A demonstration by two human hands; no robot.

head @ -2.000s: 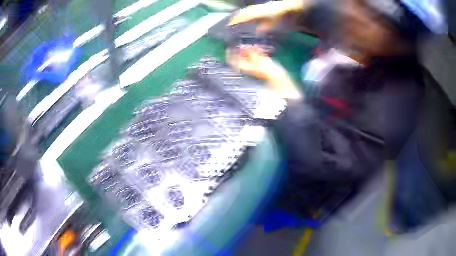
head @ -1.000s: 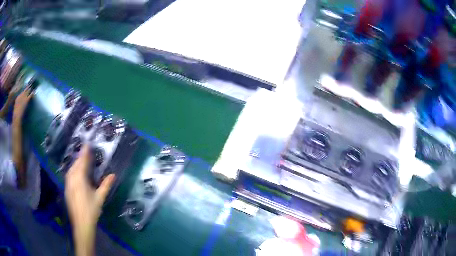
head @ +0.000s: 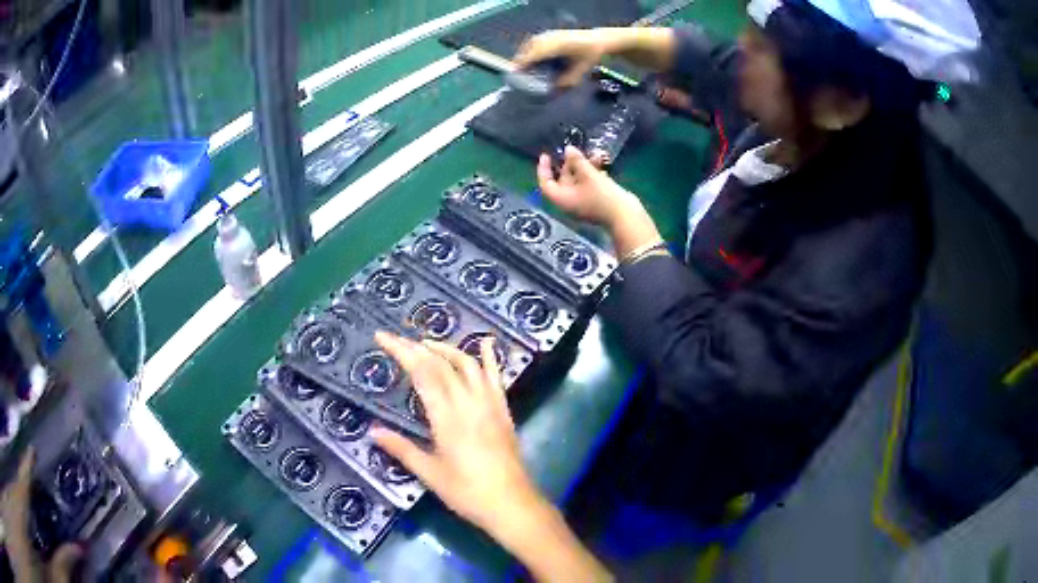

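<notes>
Several black three-round panels (head: 484, 277) lie side by side in a slanting row on the green bench. My right hand (head: 455, 427) is over the near part of the row. Its fingers and thumb span one panel (head: 320, 341) that lies tilted over its neighbours; the hand hides that panel's near end. My left hand (head: 21, 518) is cut off by the left edge, beside another panel (head: 77, 478) at the dispensing machine's fixture. Its grip cannot be made out.
A person (head: 797, 251) in dark clothing works close by on the right, over dark mats (head: 524, 120). A solvent bottle (head: 237, 256) and a blue parts bin (head: 154, 182) stand beyond the row, near a metal post (head: 279, 137). An orange knob (head: 171, 552) is at lower left.
The view has swung from the machine and left-hand panels to the right-hand row. My right hand has come into view on a panel there. My left hand has moved from the left-hand panels to the machine.
</notes>
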